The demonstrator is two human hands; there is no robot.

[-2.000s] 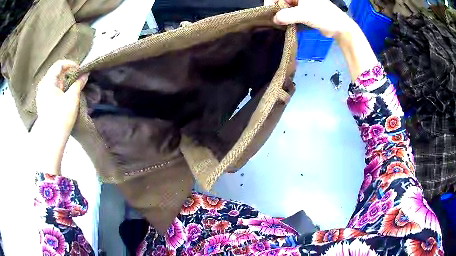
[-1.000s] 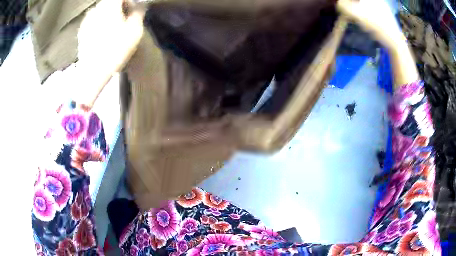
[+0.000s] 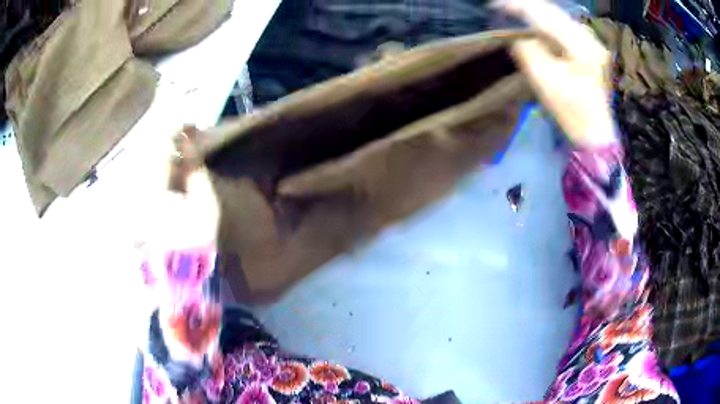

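Observation:
Brown shorts point(image 3: 379, 189) hang between my two hands over the table, blurred by motion. The waist opening faces up as a narrow slanted gap with dark lining point(image 3: 355, 130) inside. My left hand point(image 3: 193, 201), blurred and washed out, is at the left end of the waistband. My right hand point(image 3: 564, 75), also blurred, grips the right end, which is higher. Fingertips are not clear on either hand. No snips can be made out.
The white table point(image 3: 442, 292) has small dark specks and a dark tuft point(image 3: 515, 196) on it. Another brown garment point(image 3: 83, 102) lies at the upper left. Dark plaid garments point(image 3: 675, 205) are heaped on the right. A blue edge point(image 3: 515, 134) shows behind the shorts.
The shorts were held wide open and now the opening is narrower, with the front edge raised. Since one second ago both hands have come lower in view and my right hand has moved left.

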